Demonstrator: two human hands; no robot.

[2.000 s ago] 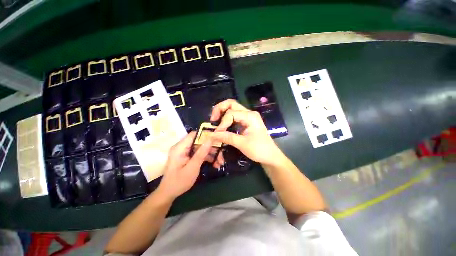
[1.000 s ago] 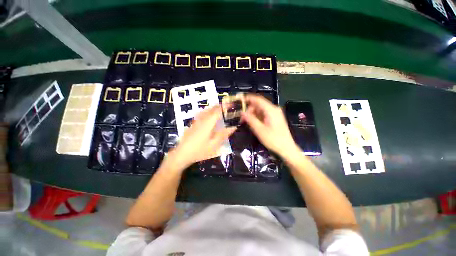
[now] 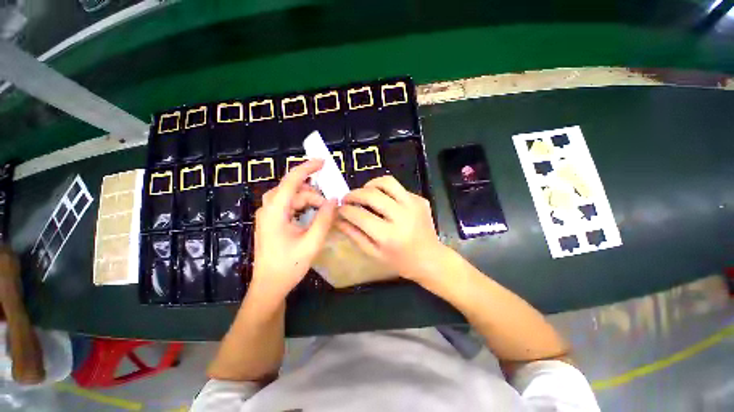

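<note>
The white sticker sheet (image 3: 328,170) with cream pieces on its lower part is held up over the black blister tray (image 3: 187,211), bent and seen at a slant. My left hand (image 3: 283,221) grips it from the left, its fingertips near the sheet's middle. My right hand (image 3: 392,225) has its fingertips on the sheet from the right, close to my left fingers. Whether a small piece is between the fingertips cannot be told. Black parts with yellow borders (image 3: 228,174) lie in the tray's two upper rows, the last at the right in the second row (image 3: 367,158).
A glossy black slab (image 3: 473,193) lies right of the tray. A used liner sheet (image 3: 552,167) with cream scraps lies farther right. Unused cream sheets (image 3: 118,227) and an empty skeleton sheet (image 3: 64,216) lie left. Another person's arm (image 3: 18,318) shows at the left edge, near a red stool (image 3: 129,361).
The bordered part is out of my hands, and one more shows at the second row's right end. The sticker sheet has gone from lying on the tray to being lifted and bent between both hands.
</note>
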